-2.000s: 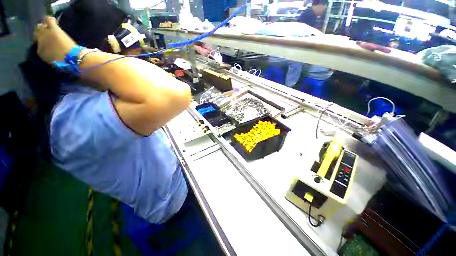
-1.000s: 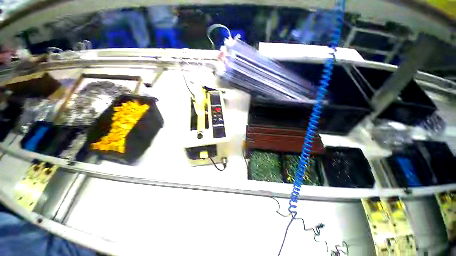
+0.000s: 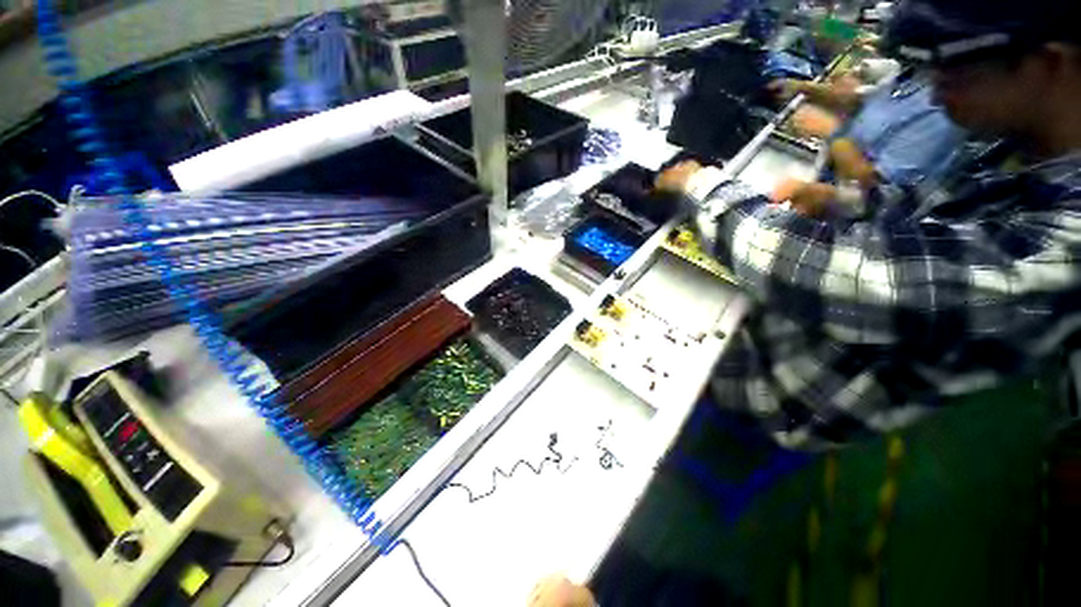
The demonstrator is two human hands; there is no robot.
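A fingertip-sized part of a hand, seemingly my right hand (image 3: 560, 592), shows at the bottom edge by the near rail; the rest is cut off, so its grip cannot be told. My left hand is out of view. In the white channel (image 3: 539, 522) lies a thin dark squiggly wire (image 3: 522, 471). Further along the channel are cream circuit boards (image 3: 658, 338) with yellow parts. Behind the rail stand a divided bin of small green components (image 3: 385, 448) and green-yellow components (image 3: 453, 385), and a black bin of small dark components (image 3: 518, 311).
A blue coiled cord (image 3: 196, 314) hangs across the left side. A cream tape dispenser (image 3: 148, 474), clear tubes (image 3: 225, 255), brown slotted strips (image 3: 377, 362) and a large black bin (image 3: 456, 243) stand behind. A person in a plaid shirt (image 3: 877, 296) reaches over the line at right, near blue components (image 3: 605, 244).
The view has swung from the neighbour at left to the one at right. The yellow component bin has left view; the plaid-sleeved person and a bit of a hand at the bottom have come in.
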